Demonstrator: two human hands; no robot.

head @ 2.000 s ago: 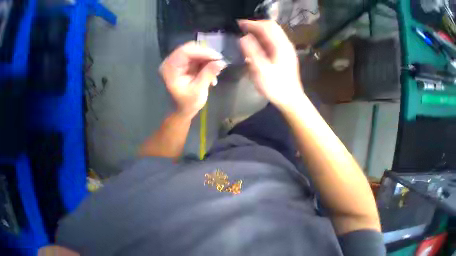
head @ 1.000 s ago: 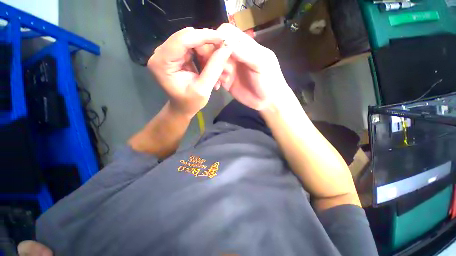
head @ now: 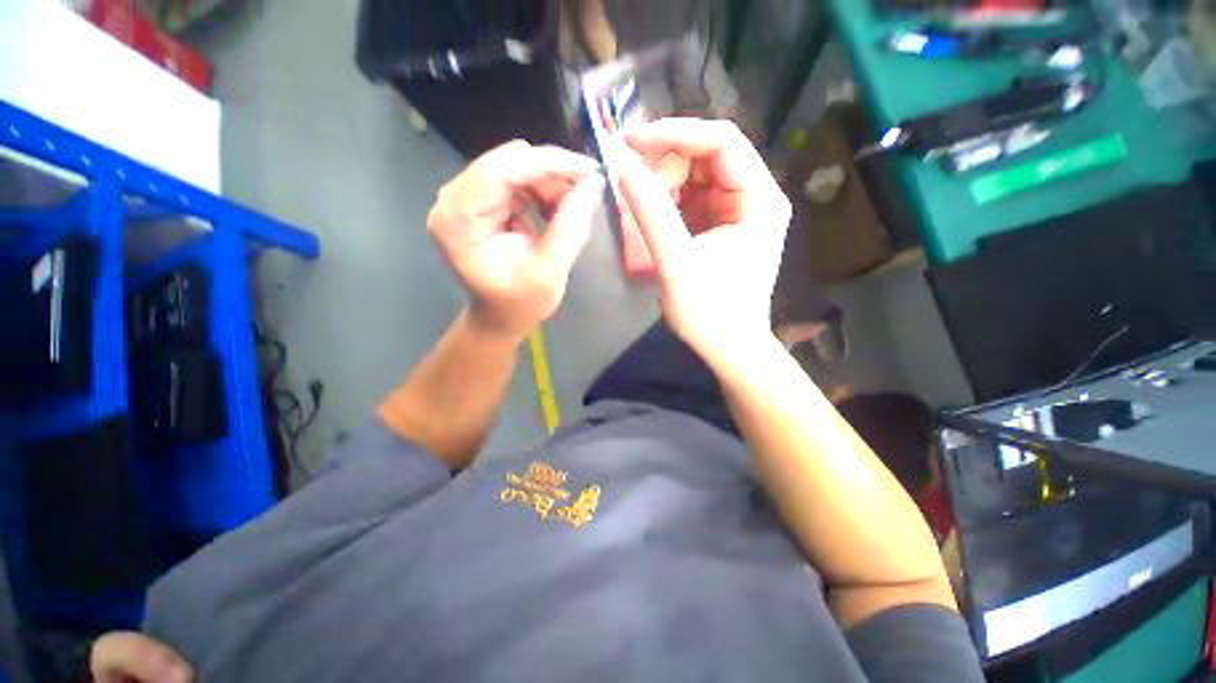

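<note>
My left hand (head: 514, 227) is raised in front of my chest, thumb and forefinger pinched on a tiny dark piece (head: 599, 167), too small to identify. My right hand (head: 714, 220) is close beside it on the right, its fingers bent and fingertips near the same spot. Whether the right fingers also grip the piece cannot be told. A pale, patterned item with a pinkish-red part (head: 640, 247) shows behind the fingertips, partly hidden.
Blue rack (head: 234, 387) with black units at left. Black bin or case (head: 460, 80) at the top. Green-mat bench (head: 920, 160) at right with tools and a green strip (head: 1051, 170). Open dark housing (head: 1080, 547) at lower right. Part of another hand (head: 140, 659) at lower left.
My fingertips were pressed together a second ago; now the hands are slightly apart, the right fingers more spread. The view has shifted, showing more of the bench tools.
</note>
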